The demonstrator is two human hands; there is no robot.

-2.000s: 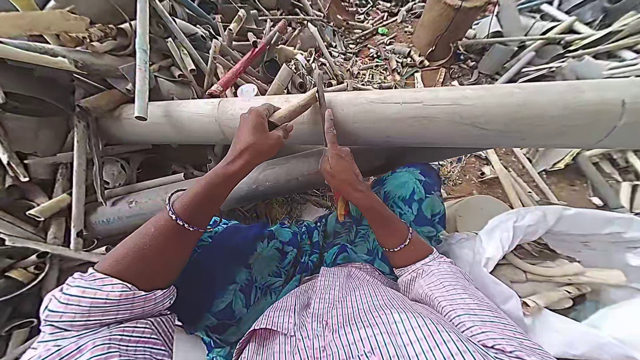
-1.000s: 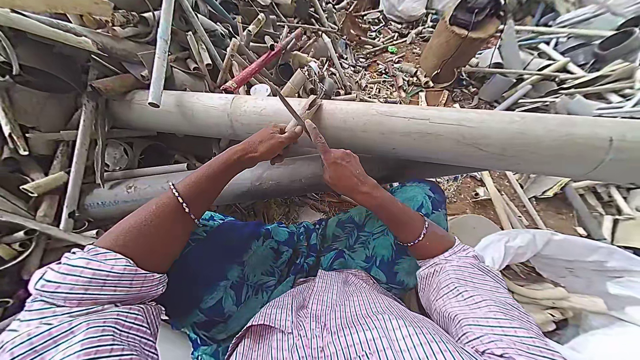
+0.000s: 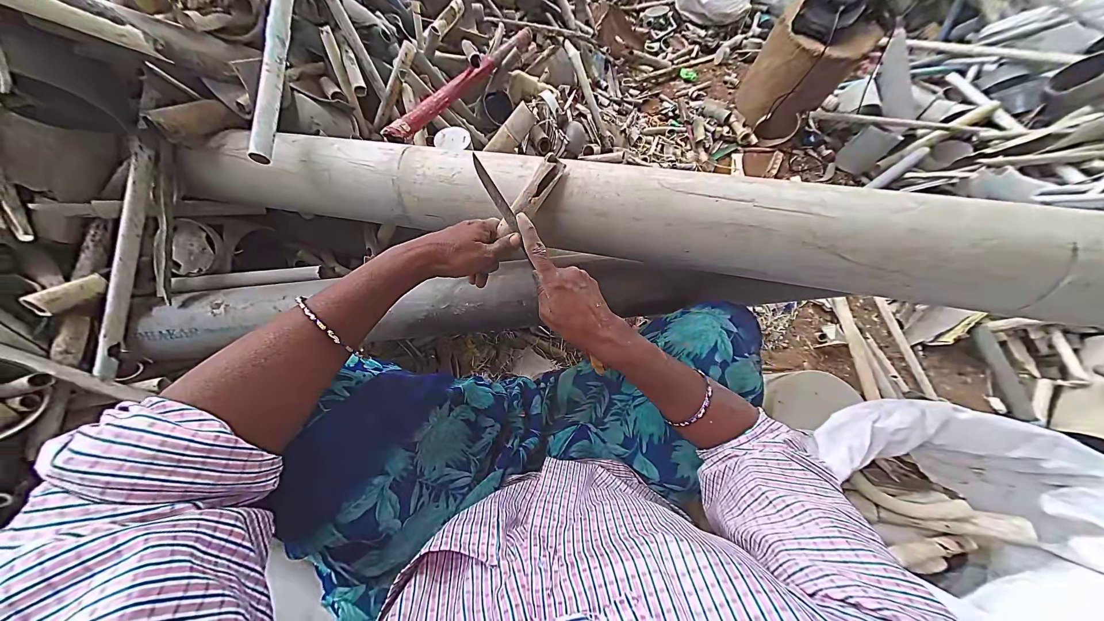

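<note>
My left hand (image 3: 473,250) grips the near end of a short, split piece of pipe (image 3: 542,185), whose far end rests against a long, thick plastic pipe (image 3: 707,211). A knife (image 3: 493,191) is in my right hand (image 3: 571,297), its narrow dark blade pointing up and to the left across the held piece. My right index finger lies extended along the blade, and the other fingers curl round the handle, which is mostly hidden. Below the pale pipe, a grey pipe (image 3: 388,309) lies behind both hands.
Pipe scraps and a red pipe (image 3: 457,86) lie beyond the long pipe. A brown cylinder (image 3: 798,73) stands at the back right. At the lower right, a white sack (image 3: 940,431) holds pale pieces (image 3: 957,517). More pipes crowd the left side.
The held piece has turned from pointing up right to standing steeper, its split end now showing. The knife blade has tilted from nearly upright to leaning left across it.
</note>
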